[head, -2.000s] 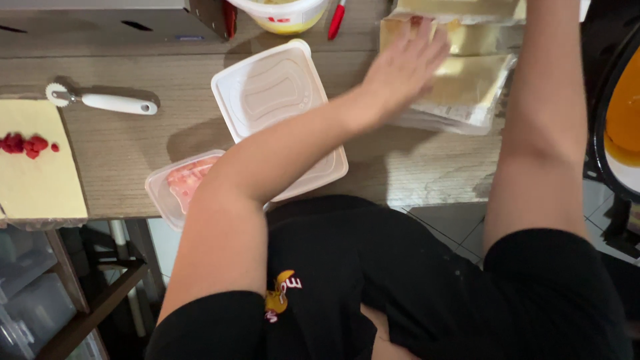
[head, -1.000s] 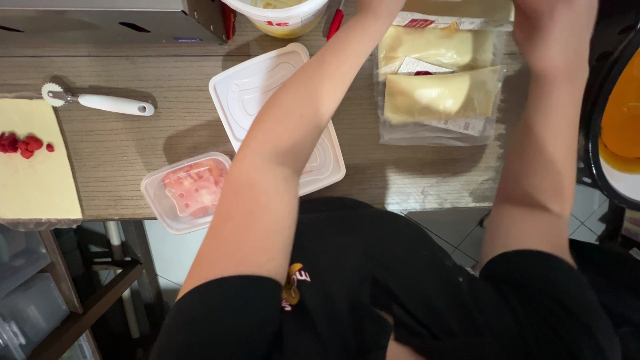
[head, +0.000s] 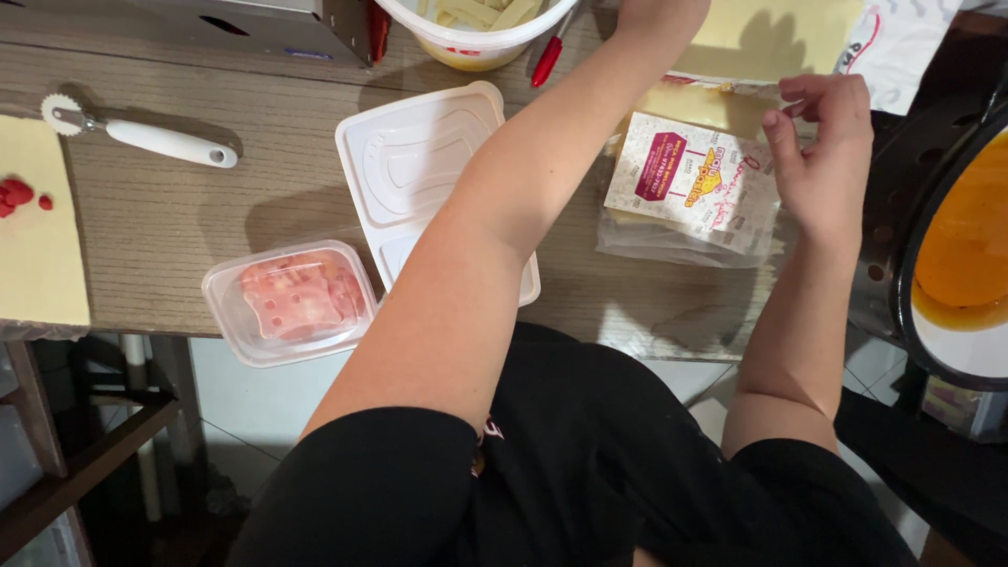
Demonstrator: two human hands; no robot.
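My left hand (head: 665,16) is at the top edge, mostly cut off, so its fingers and anything in them are hidden. Below and right of it, my right hand (head: 823,150) has its thumb and curled fingers apart, beside a printed paper card (head: 685,177) bearing writing. The card rests on stacked plastic-wrapped dough sheets (head: 709,106). Behind them lies a larger pale dough sheet (head: 776,35), with a hand's shadow on it. A white paper or plastic sheet (head: 906,55) with red marks is at its right.
A tub of pale strips (head: 480,35) and a red marker (head: 547,63) are at the back. Near my left arm are a white lid (head: 417,150) and a container of pink filling (head: 299,299). A pastry wheel (head: 169,142) lies left. An orange-filled dark pan (head: 965,228) stands right.
The printed card now lies over the wrapped dough, where pale dough showed before. My right hand has come down beside it. My left hand remains near the top edge.
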